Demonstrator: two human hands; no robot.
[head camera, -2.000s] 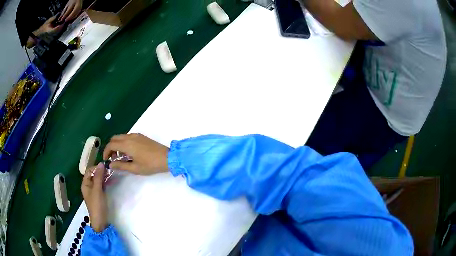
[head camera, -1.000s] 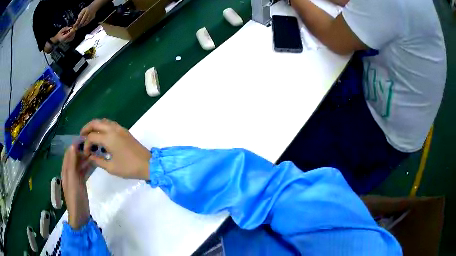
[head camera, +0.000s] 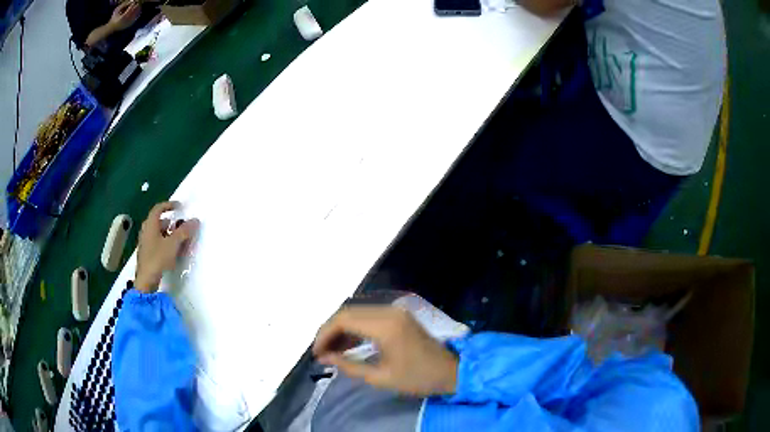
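My left hand (head camera: 160, 246) is over the bench's belt-side edge, its fingertips closed around a small clear piece with a dark dot (head camera: 178, 224). My right hand (head camera: 384, 348) is blurred, off the bench's near edge above grey cloth; a whitish bit shows between its curled fingers, but whether it grips it is unclear. A sticker sheet with rows of black dots (head camera: 94, 371) lies left of my left sleeve, partly hidden by it. A cream housing (head camera: 116, 242) with a dark end spot lies on the belt beside my left hand.
More cream housings lie along the green belt (head camera: 173, 143). The white bench (head camera: 338, 126) curves away, with a phone (head camera: 457, 7) at its far end. A seated person (head camera: 658, 84) is at right. An open cardboard box (head camera: 718, 316) holds clear plastic. A blue bin (head camera: 52, 160) stands across the belt.
My hands have parted: the right moved from beside the left to off the bench's near edge. The left stays near the belt-side edge. The view has shifted, showing more of the dotted sheet and box.
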